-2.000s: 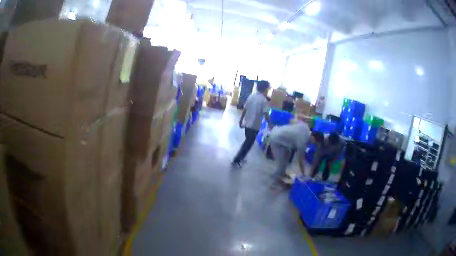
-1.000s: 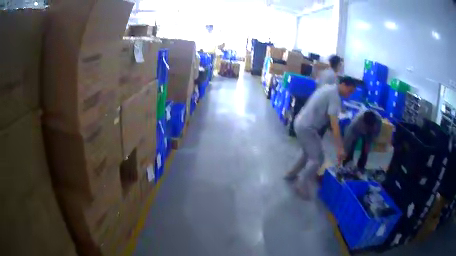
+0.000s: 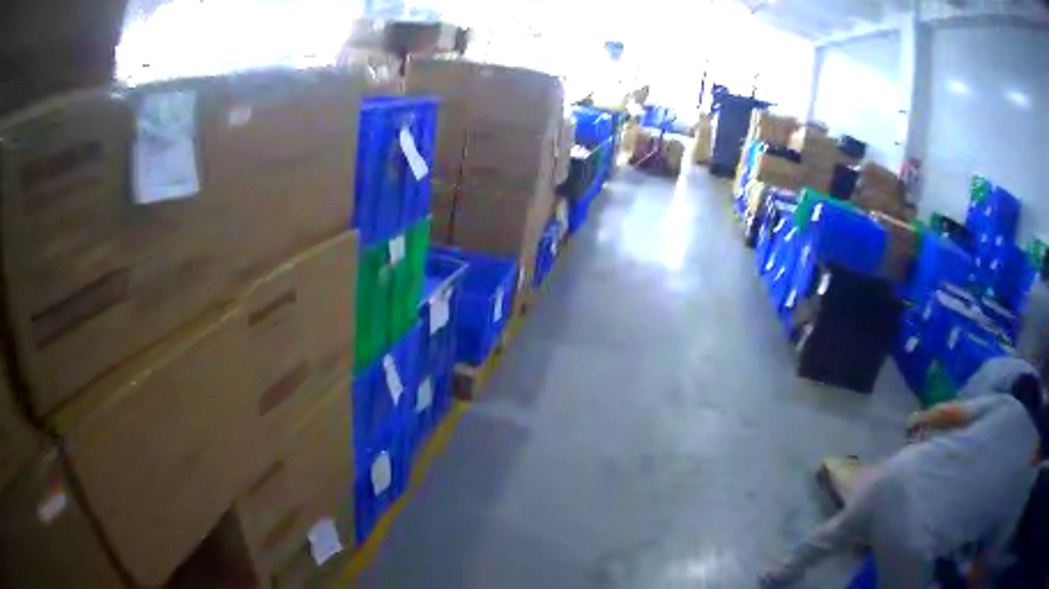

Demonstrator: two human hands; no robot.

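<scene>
Neither of my hands is in the picture. Nearest in front of me on the left are stacked brown cartons (image 3: 230, 173), wrapped in clear film, with a white paper label (image 3: 167, 146) on one. Beside them stands a stack of blue turnover bins (image 3: 395, 161) with a green turnover bin (image 3: 389, 290) in the middle and white tags on the sides. Another blue bin (image 3: 483, 308) stands just behind. The picture is blurred.
A grey floor aisle (image 3: 621, 345) runs ahead, with a yellow line (image 3: 405, 506) along the left stacks. A person in grey (image 3: 949, 489) bends low at the lower right. A black turnover bin (image 3: 851, 328), blue bins (image 3: 837, 242) and cartons (image 3: 822, 150) line the right side.
The view has moved forward and turned left. The left stacks appear nearer. The bending person is now at the lower right edge, and the filled blue bins there have mostly left the picture.
</scene>
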